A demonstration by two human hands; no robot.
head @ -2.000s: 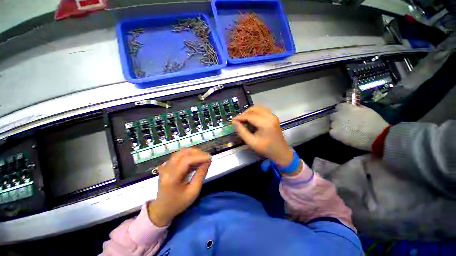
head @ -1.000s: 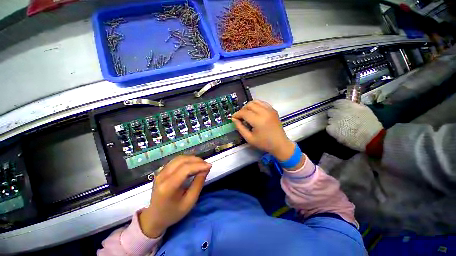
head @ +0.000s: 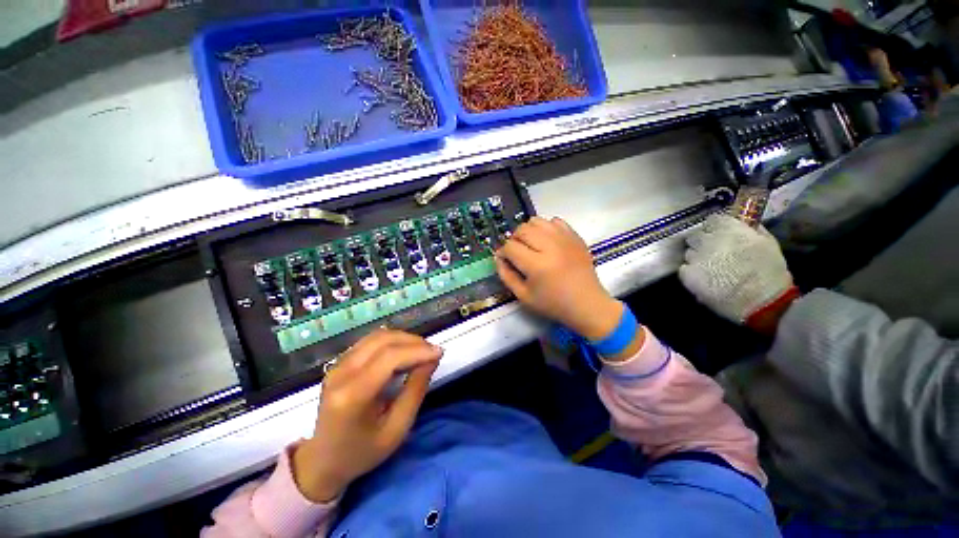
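Observation:
A green PCB panel [head: 394, 299] with rows of small black, white and silvery parts lies in a black carrier [head: 233, 275]. My right hand [head: 554, 271] is over the panel's right end, fingertips bent down at the boards. What they pinch, if anything, is hidden. My left hand [head: 373, 405] is over the metal rail at the carrier's near edge, thumb and forefinger tips together. Whether a small part is between them cannot be told. A blue bin [head: 289, 100] holds sparse grey leaded components [head: 394, 97]. The blue bin beside it holds a heap of orange leaded components [head: 515, 61].
Silvery clips [head: 312, 215] sit on the carrier's long sides. Another carrier with boards [head: 26, 394] is at the far left, one [head: 776, 142] at the right. Another person's gloved hand [head: 736, 268] is right of mine. A red object [head: 105, 15] lies at top left.
Over the last second my right hand has shifted slightly at the panel's right end. My left hand has barely moved. The other person's gloved hand has moved slightly.

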